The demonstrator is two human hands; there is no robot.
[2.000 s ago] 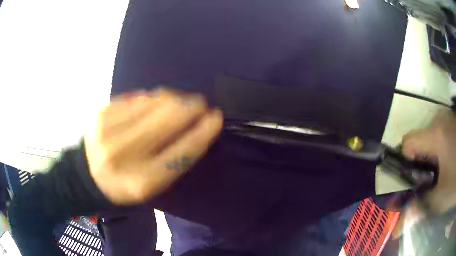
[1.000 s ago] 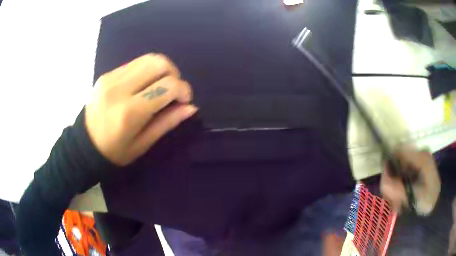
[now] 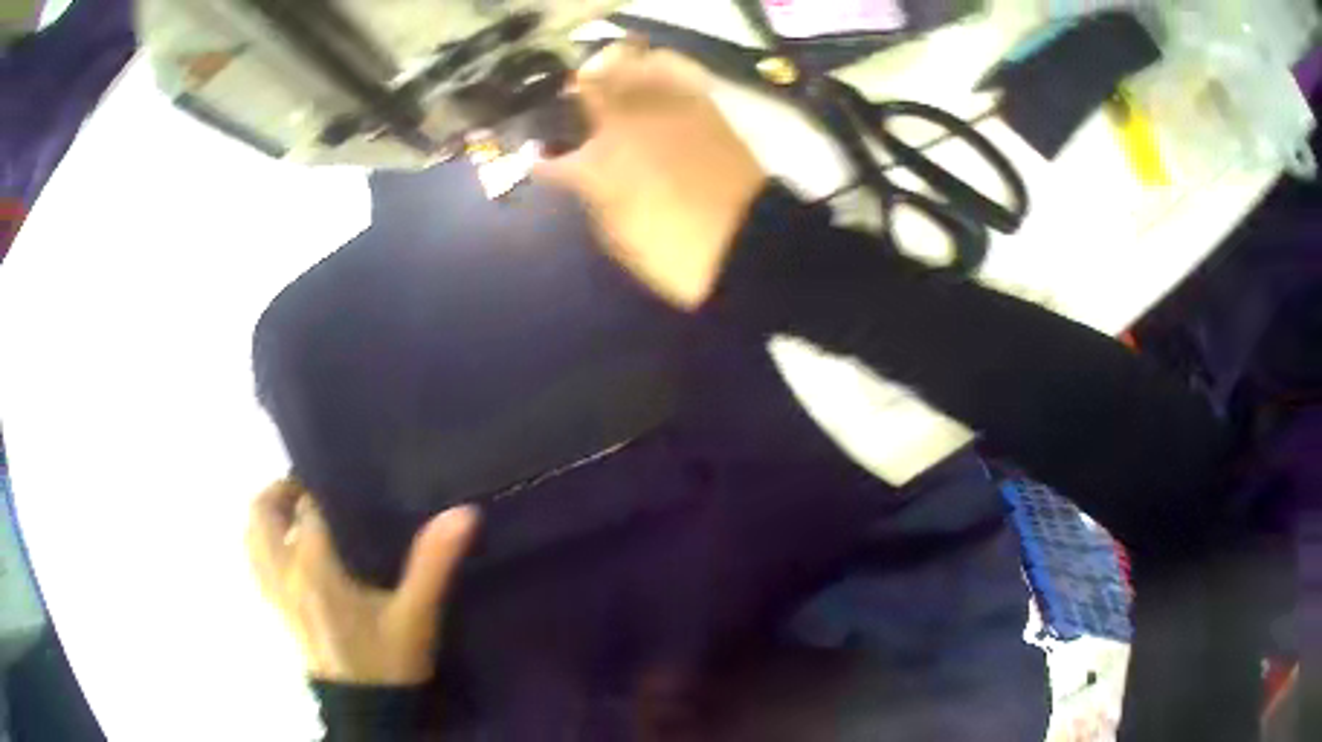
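Observation:
The dark garment panel (image 3: 435, 334) lies on the white table, its upper end near the lit foot area (image 3: 503, 167) of the sewing machine (image 3: 261, 73). A thin slit line (image 3: 580, 460) crosses the panel. My left hand (image 3: 348, 602) rests at the panel's lower left edge, thumb on the cloth and spread from the fingers. My right hand (image 3: 660, 174) is at the machine, right of the foot; its fingertips are blurred and partly hidden, so its grip is unclear. The black-handled shears (image 3: 942, 181) lie on the table right of my right hand.
A small dark cloth piece (image 3: 1066, 80), a yellow tool (image 3: 1140, 138) and a crumpled clear bag (image 3: 1247, 87) lie at the upper right. A blue lattice crate (image 3: 1073, 558) shows below the table at the right. A pink item (image 3: 834, 15) is at the top edge.
The view has shifted to show the machine. My right hand has let go of the shears and moved to the foot. My left hand is lower on the panel, which now lies turned.

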